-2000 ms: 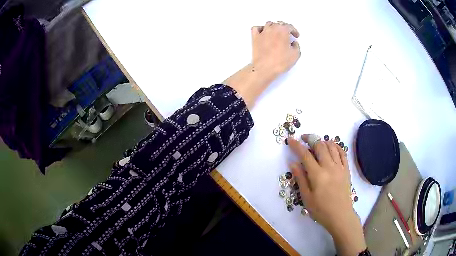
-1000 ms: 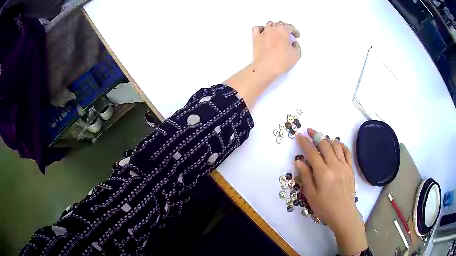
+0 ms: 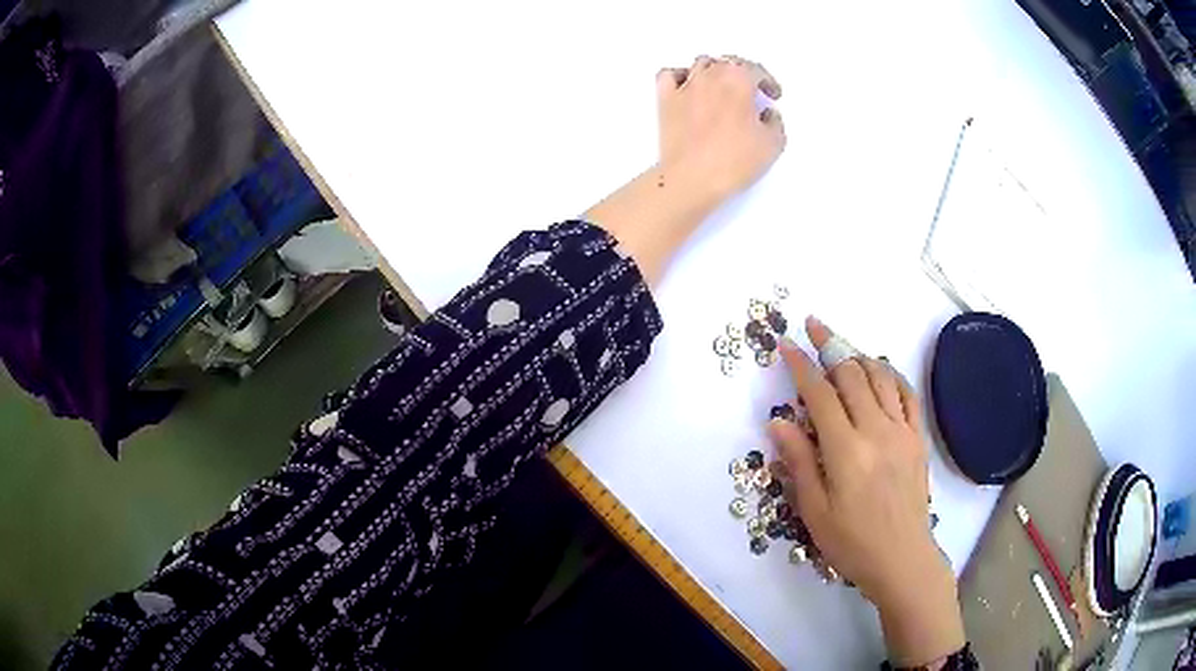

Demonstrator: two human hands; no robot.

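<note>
Small round buttons, pale and dark brown, lie loose on the white table in two groups. A smaller group (image 3: pixel 752 328) is above and a larger pile (image 3: pixel 758 505) is nearer the table edge, partly hidden by my right hand. My right hand (image 3: pixel 859 459) is palm down over the larger pile, fingers apart, a pale band on one finger. Its index fingertip is at the lower right edge of the smaller group. My left hand (image 3: pixel 721 125) rests on the table farther up, fingers curled, with nothing visible in it.
A dark navy dish (image 3: pixel 988 397) lies right of my right hand. Beside it a grey-beige mat (image 3: pixel 1010 577) holds a red pencil (image 3: pixel 1045 557), a white stick (image 3: pixel 1052 611) and a navy-rimmed round container (image 3: pixel 1121 540). A yellow-orange tape (image 3: pixel 656 556) runs along the table edge.
My right index finger has shifted from the lower edge of the smaller group to its right side, and some buttons there have moved slightly. My left hand has stayed in place.
</note>
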